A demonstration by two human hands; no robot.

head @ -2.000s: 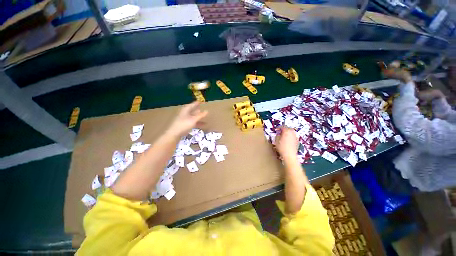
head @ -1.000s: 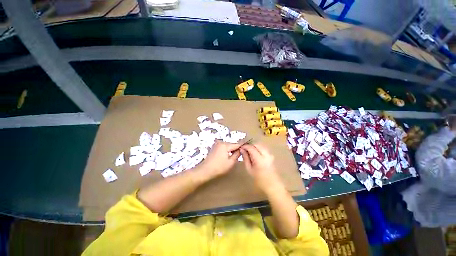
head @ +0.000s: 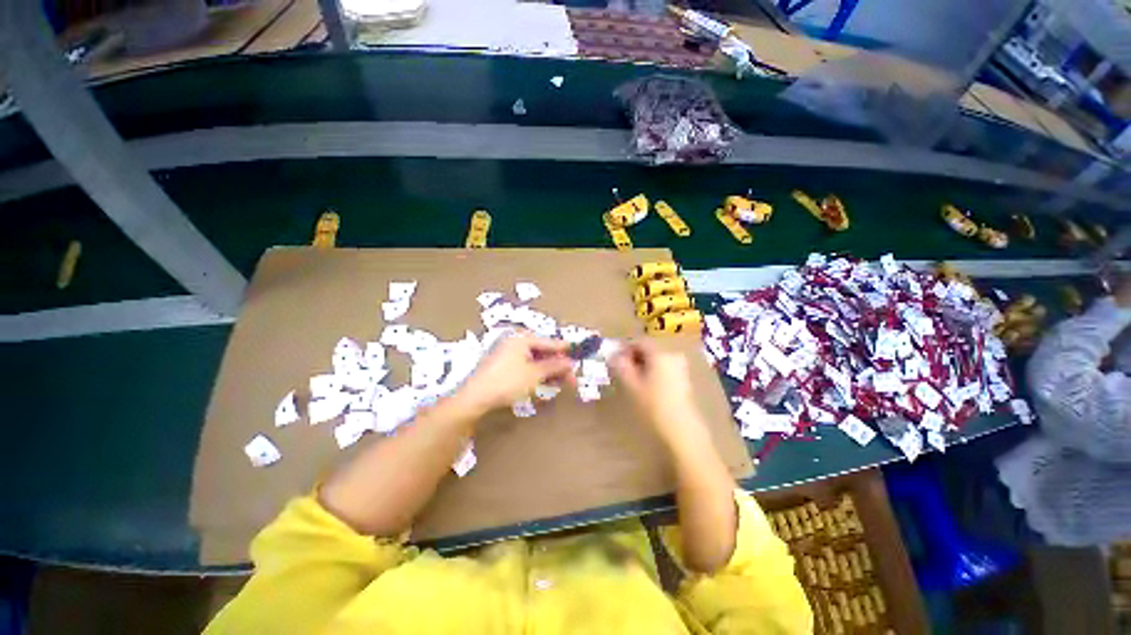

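My left hand point(head: 523, 367) pinches a small dark grey part point(head: 585, 347) above the cardboard sheet point(head: 558, 465). My right hand point(head: 652, 375) is just to its right, with a small white piece point(head: 609, 352) at its fingertips; it is blurred. White paper scraps point(head: 428, 362) are scattered on the cardboard to the left and under my hands. Several yellow shells point(head: 665, 298) stand in a short stack of rows at the sheet's upper right corner. A heap of white squares with red leads point(head: 868, 347) lies to the right.
Yellow pieces point(head: 479, 228) lie along the green conveyor point(head: 409, 199) behind the cardboard. A clear bag of parts point(head: 676, 120) is farther back. A carton of yellow shells point(head: 843, 564) is below the bench edge. Another person's sleeve point(head: 1085, 385) is at the right.
My right hand has gone from the heap to beside my left hand over the cardboard. The hands have since moved slightly apart, with the dark part now showing. The view has shifted.
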